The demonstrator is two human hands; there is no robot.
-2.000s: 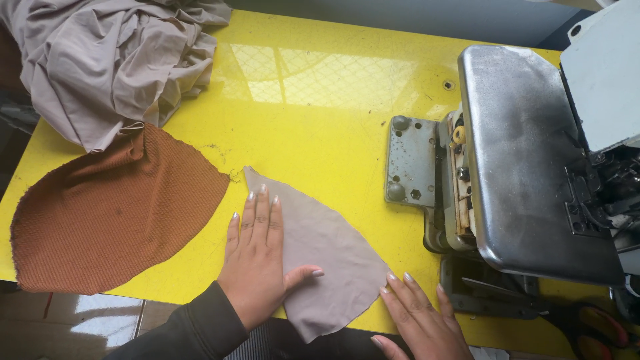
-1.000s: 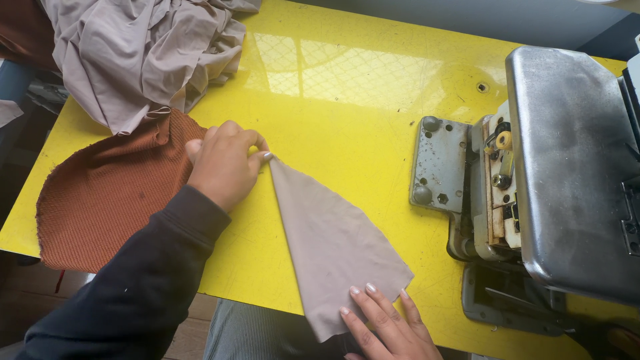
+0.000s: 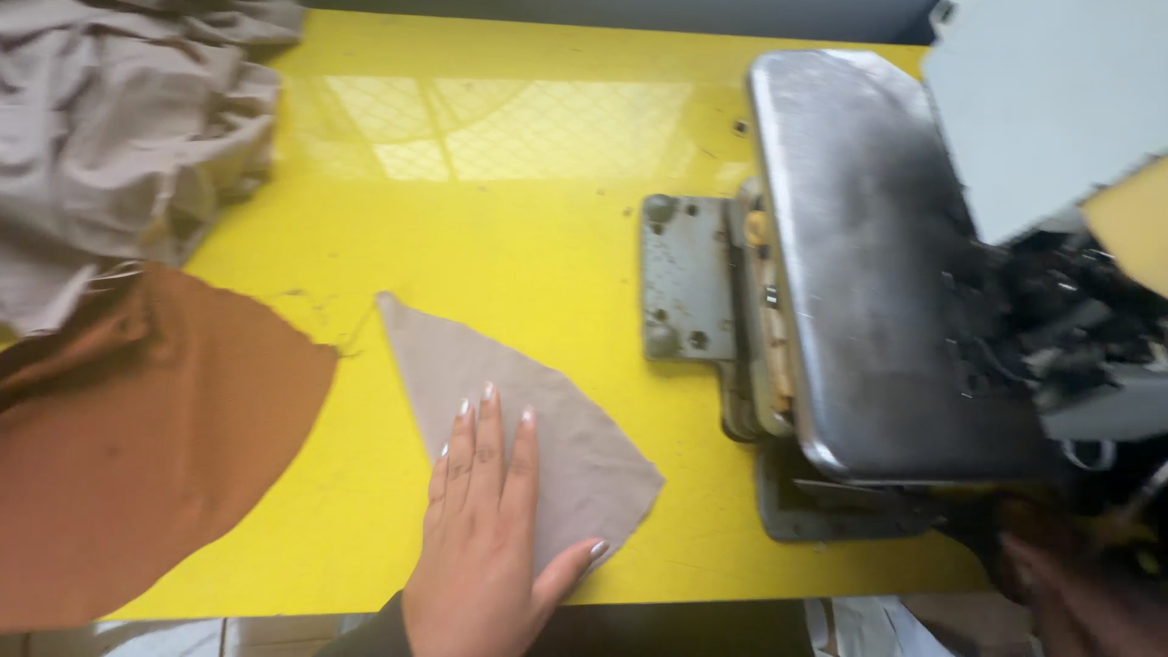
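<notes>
A folded, roughly triangular piece of mauve-grey fabric (image 3: 566,429) lies on the yellow table (image 3: 493,219). My left hand (image 3: 493,511) rests on it, palm down with fingers extended, pressing its lower left part. At the lower right edge of the view my right hand (image 3: 1058,575), dark and blurred, is at the handles of a pair of scissors (image 3: 976,525), whose blade shows below the sewing machine's metal cover. Whether the fingers are closed around the handles cannot be made out.
A sewing machine with a shiny metal cover (image 3: 876,274) and a small metal plate (image 3: 689,283) stands on the right. Brown ribbed fabric (image 3: 164,438) lies at left, below a crumpled mauve-grey cloth pile (image 3: 119,128). The table's front edge runs across the bottom.
My left hand has moved from the fabric's upper tip down onto its lower part. My right hand has left the fabric's lower corner and moved right to the scissors.
</notes>
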